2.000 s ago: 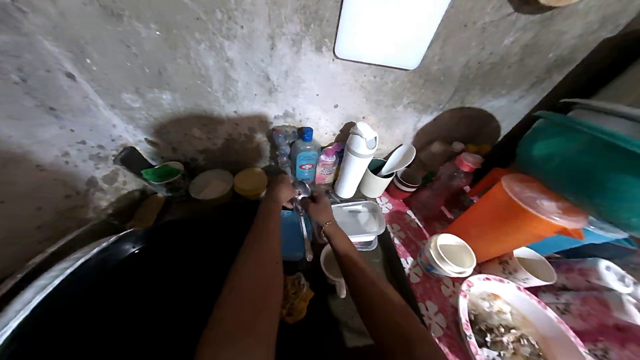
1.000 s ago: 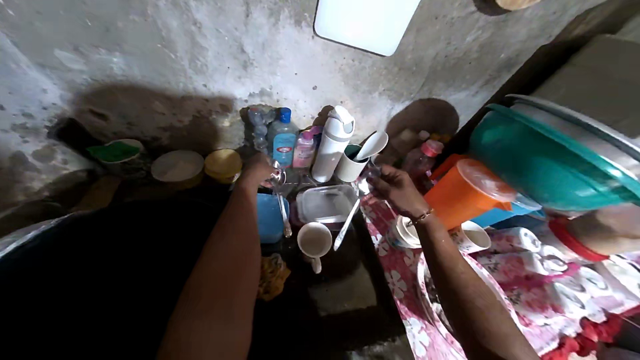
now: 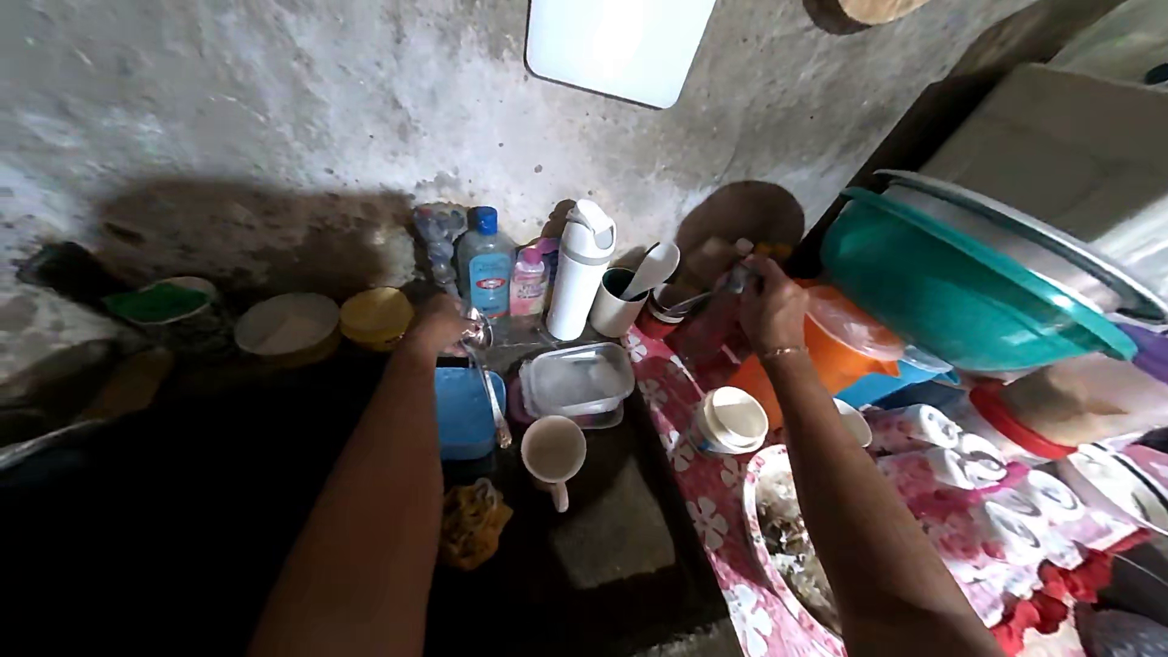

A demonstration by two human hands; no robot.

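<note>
My left hand is closed on metal spoons, their handles pointing down over a blue plastic container. Up and to the right, my right hand grips a metal utensil whose far end reaches a small dark red cup; its exact kind is unclear. Beside that cup stands a holder with a white serving spoon in it. A mug and stacked clear containers sit between my arms.
Behind stand a blue-capped bottle, a pink bottle and a white flask. To the right are an orange pitcher, a teal basin, stacked white cups and a patterned bowl with scraps. A yellow scrubber lies below.
My hands, together at first, have moved apart. My right hand has gone right with a utensil to the dark red cup; my left stays near the blue container with spoons.
</note>
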